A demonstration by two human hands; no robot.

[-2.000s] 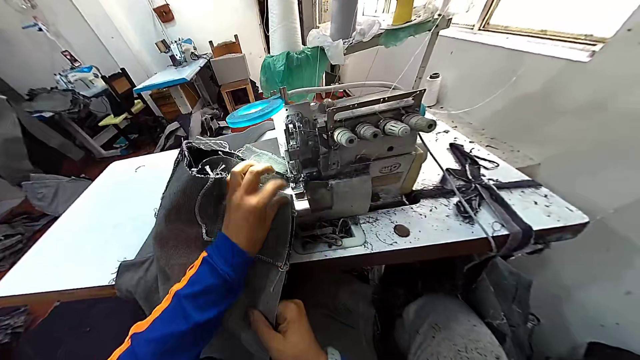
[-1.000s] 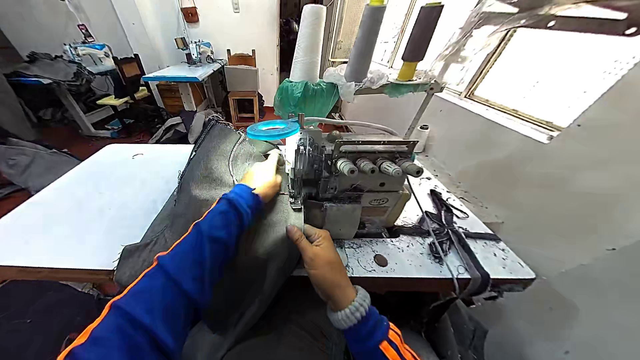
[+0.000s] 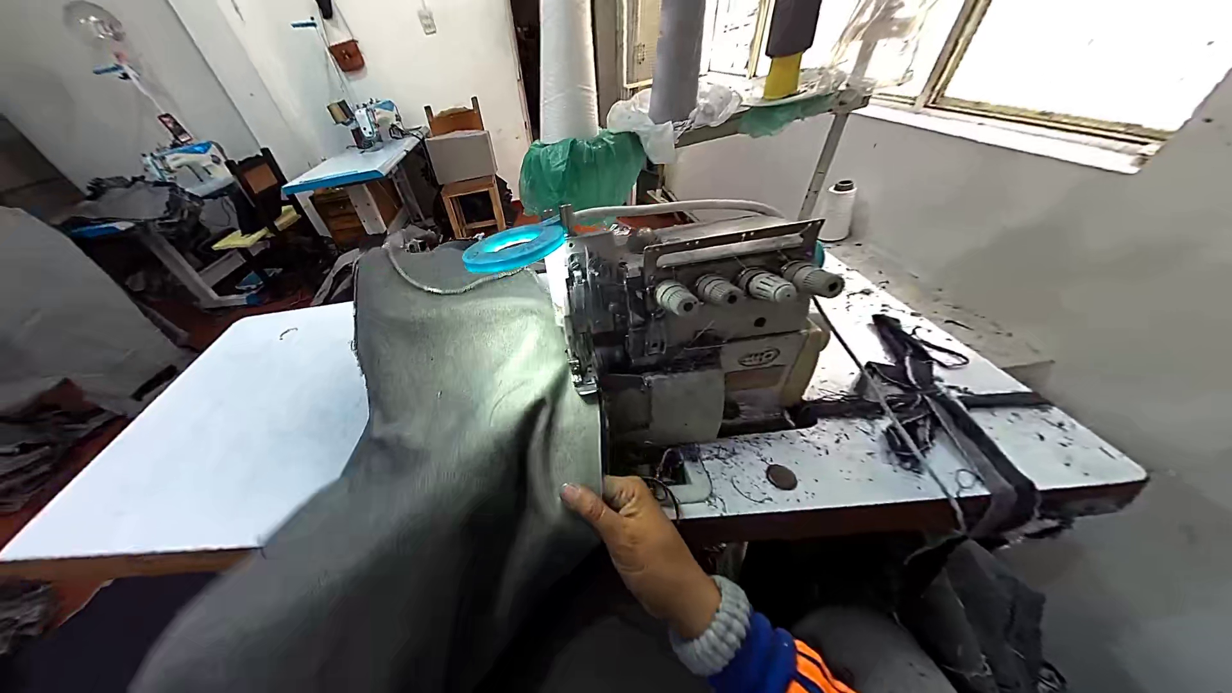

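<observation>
A large piece of dark grey denim fabric (image 3: 452, 385) lies over the table's front edge and runs down toward me. Its right edge is under the presser-foot area of an overlock sewing machine (image 3: 712, 337). My right hand (image 3: 650, 549) pinches that edge between thumb and fingers, just in front of the machine. My left hand is out of sight. A blue ring-shaped lamp (image 3: 513, 248) glows at the machine's head and lights the cloth.
The white table (image 3: 221, 414) extends left. On its right lie dark fabric strips (image 3: 972, 443), lint, thread bits and a small round disc (image 3: 781, 476). Thread cones (image 3: 568, 77) stand behind, with a green plastic bag (image 3: 582, 173). A white thread spool (image 3: 839, 210) is near the wall.
My left hand has left the cloth beside the machine head and gone out of view. The fabric lies flatter and wider there. My right hand still holds the edge, lower down than a second ago.
</observation>
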